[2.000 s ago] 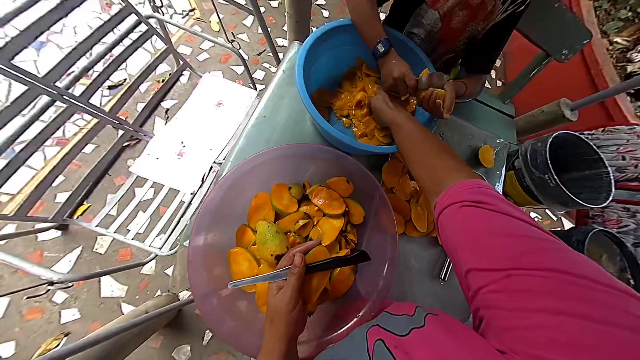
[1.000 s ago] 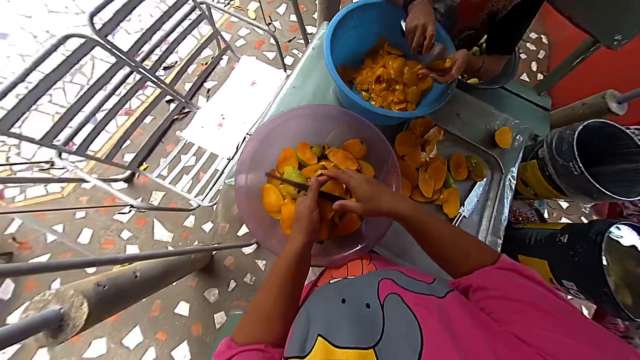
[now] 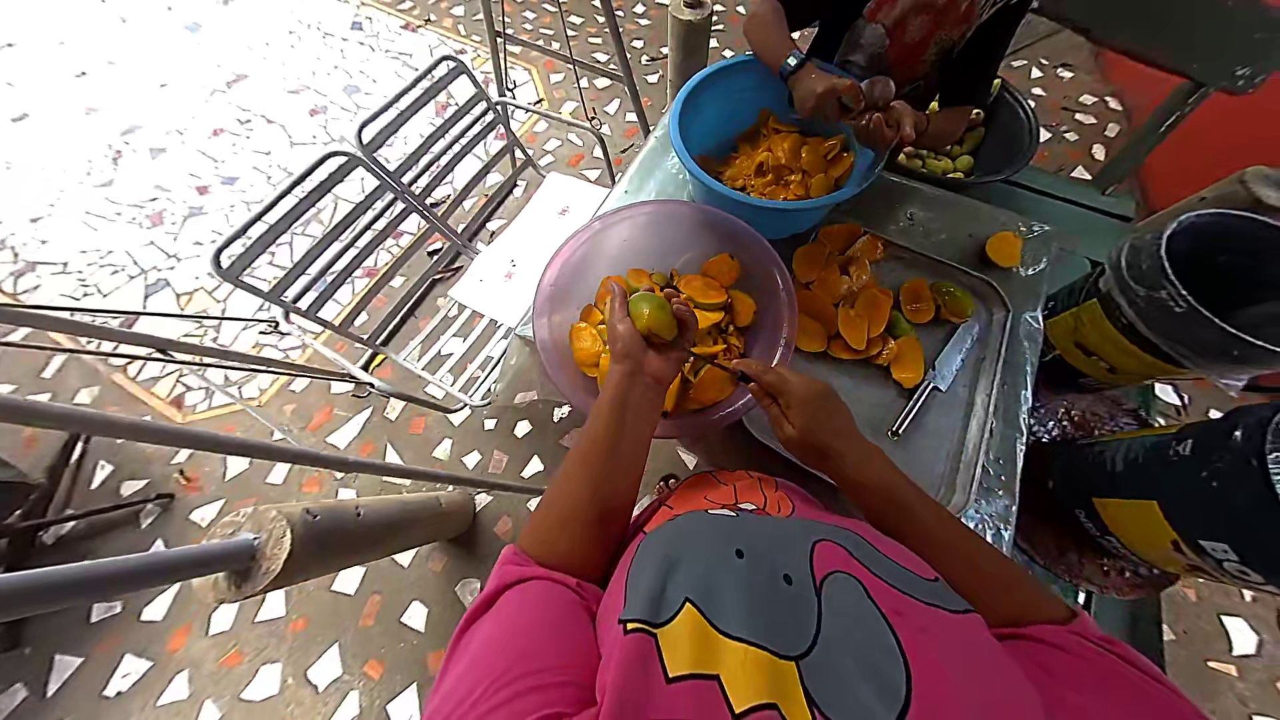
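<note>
My left hand [image 3: 643, 345] is cupped around a green-yellow mango [image 3: 653, 316] above a translucent pink plastic basin [image 3: 565, 290]. In my right hand [image 3: 800, 410] is the handle of a knife [image 3: 715, 367], whose narrow blade points left, just below the mango. Cut orange mango pieces [image 3: 703, 291] fill the middle of the basin. To its right, a metal tray [image 3: 960, 440] holds more mango pieces [image 3: 855, 300] and a second knife [image 3: 938, 375] with a wide blade.
Beyond the basin, another person's hands [image 3: 870, 115] work over a blue basin [image 3: 700, 165] of peeled mango. Behind it a dark bowl [image 3: 1015, 130] holds green fruit. Black buckets [image 3: 1170, 490] stand at the right. A metal rack chair [image 3: 400, 230] and paper [image 3: 530, 250] lie left.
Two seconds ago my left hand held the knife over the basin; now my right hand has it. The mango now rests in my left hand. The view has shifted and shows more floor.
</note>
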